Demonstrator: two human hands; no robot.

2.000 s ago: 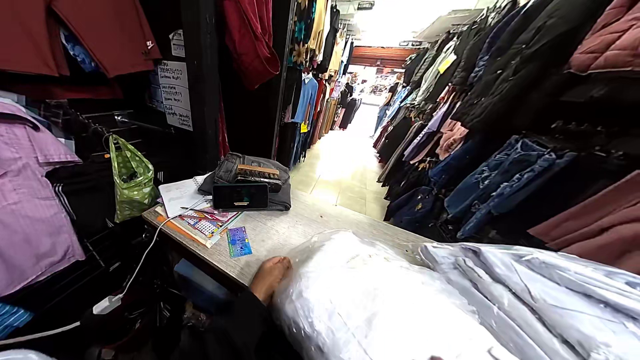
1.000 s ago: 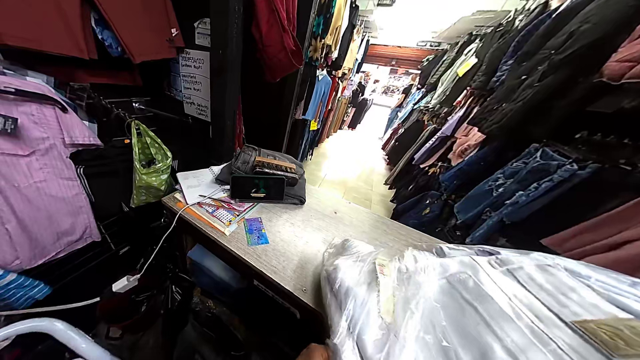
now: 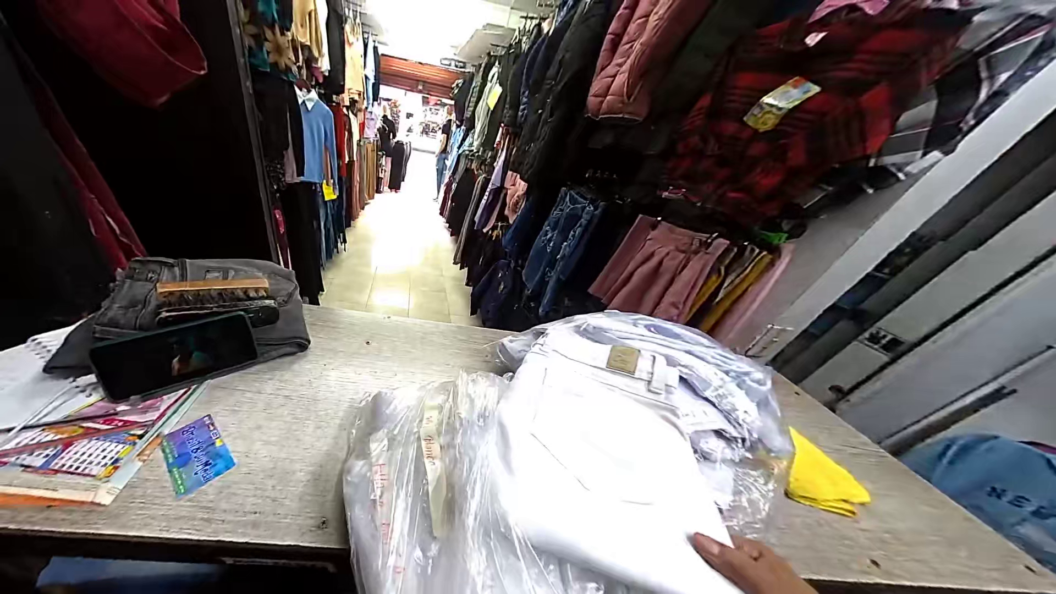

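Note:
Folded white jeans with a tan waistband patch lie on a clear plastic-wrapped bundle on the wooden counter. Beyond them to the right is another plastic bag of pale garments. At the bottom right, my right hand grips the near edge of the jeans; its thumb lies on the cloth and the fingers are partly cut off by the frame. My left hand is out of view.
On the counter's left are a phone, a wooden brush on folded grey jeans, papers and a blue card. A yellow cloth lies at right. Clothes racks flank the aisle beyond.
The view has swung right. My left hand, on the bundle two seconds ago, has left view. My right hand now shows on the white jeans, which lie uncovered on the plastic.

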